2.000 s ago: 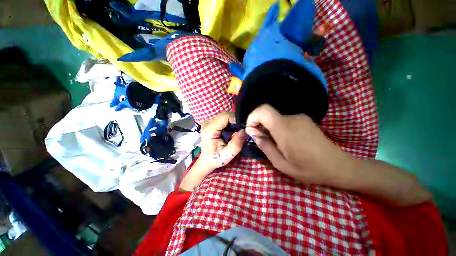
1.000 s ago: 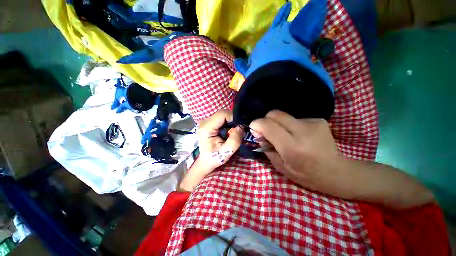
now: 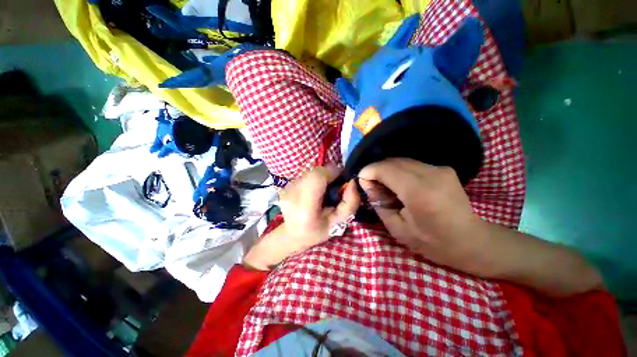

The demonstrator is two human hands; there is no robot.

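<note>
A blue plush shark body (image 3: 419, 87) lies on the lap with its black round end panel (image 3: 433, 136) towards me. A white eye patch and an orange tab (image 3: 367, 120) show on its left side. My left hand (image 3: 311, 209), with a white and red tape on it, pinches the dark edge at the lower left of the black end. My right hand (image 3: 426, 202) has its fingertips together at the same edge, beside my left fingertips. Whether a needle or thread is between them is too small to tell.
A red-and-white gingham apron (image 3: 391, 286) covers the lap. A yellow bag (image 3: 314, 31) holding blue and black pieces stands at the upper left. A white sack (image 3: 115, 209) with small blue and black bundles (image 3: 218, 199) lies left. Cardboard (image 3: 42, 167) is at the far left.
The shark has turned and shifted right, so its eye patch now shows and the orange tab sits further right. My left hand has moved slightly right. My right fingertips have closed in at the edge.
</note>
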